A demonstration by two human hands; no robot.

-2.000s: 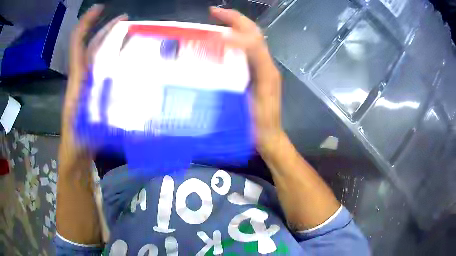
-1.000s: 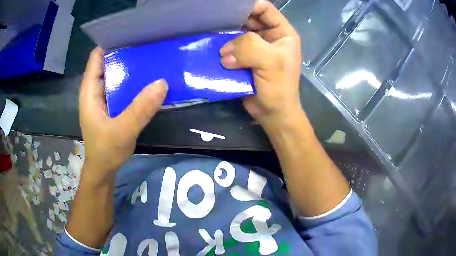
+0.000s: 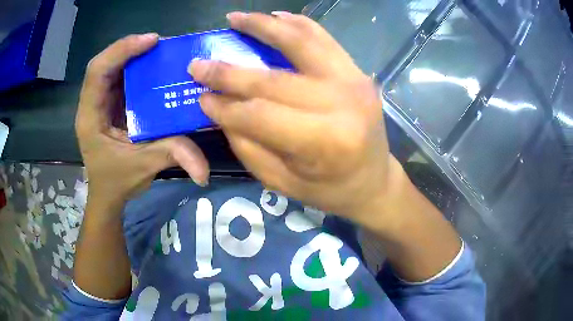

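Note:
A blue carton [image 3: 147, 78] with white printed text on its near face is held up above the dark bench. My left hand [image 3: 116, 119] grips its left end, with fingers behind the top left corner and the thumb below the lower edge. My right hand [image 3: 301, 113] lies across the right part of the carton, fingertips on its printed face, and hides that end. Whether a small piece is under the right fingertips cannot be told.
Clear plastic trays [image 3: 465, 94] lie at the right. An open blue carton with a pale flap [image 3: 58, 44] stands at the upper left. A white slip [image 3: 3, 139] shows at the left edge. White scraps [image 3: 60, 204] litter the floor at lower left.
The raised grey-white flap is no longer seen; the carton now shows a printed blue face. My right hand has moved left across its front. The small white piece near the bench edge is no longer visible.

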